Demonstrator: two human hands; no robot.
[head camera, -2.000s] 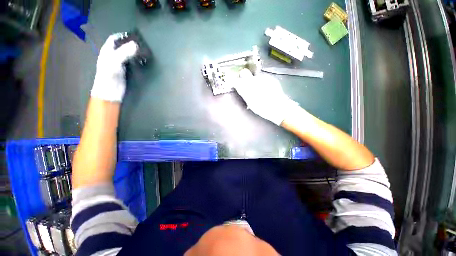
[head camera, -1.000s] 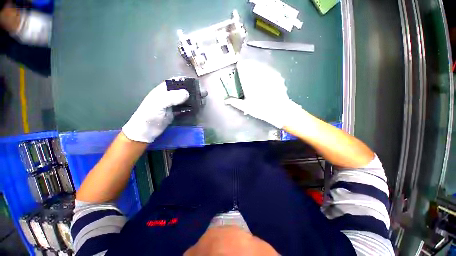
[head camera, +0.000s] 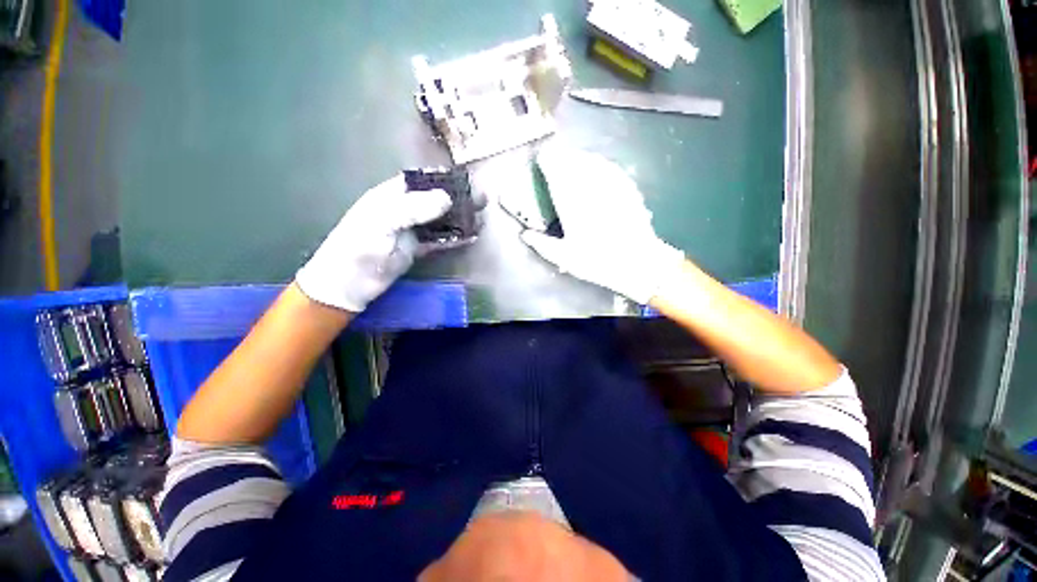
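My left hand (head camera: 370, 242), in a white glove, holds a black coil block (head camera: 446, 207) above the bench near its front edge. My right hand (head camera: 597, 219), also gloved in white, is just to the right of the block with its fingers and thumb apart. A dark green patch shows between them; whether the hand holds something thin is unclear in the glare. The silver-white metal frame (head camera: 491, 93) lies on the bench beyond both hands. A flat plate (head camera: 639, 28) with an olive-yellow block (head camera: 619, 57) beneath lies at the far right.
A flat steel bar (head camera: 648, 102) lies right of the frame. A green block (head camera: 747, 9) is at the top edge. A metal rail (head camera: 795, 171) runs along the bench's right side. A blue tote (head camera: 25, 324) with packed units (head camera: 102, 392) is at lower left. The bench has a blue front edge (head camera: 415, 309).
My left hand has brought the black block from the bench's left side to near my right hand. My right hand has left the frame and moved closer to the front edge.
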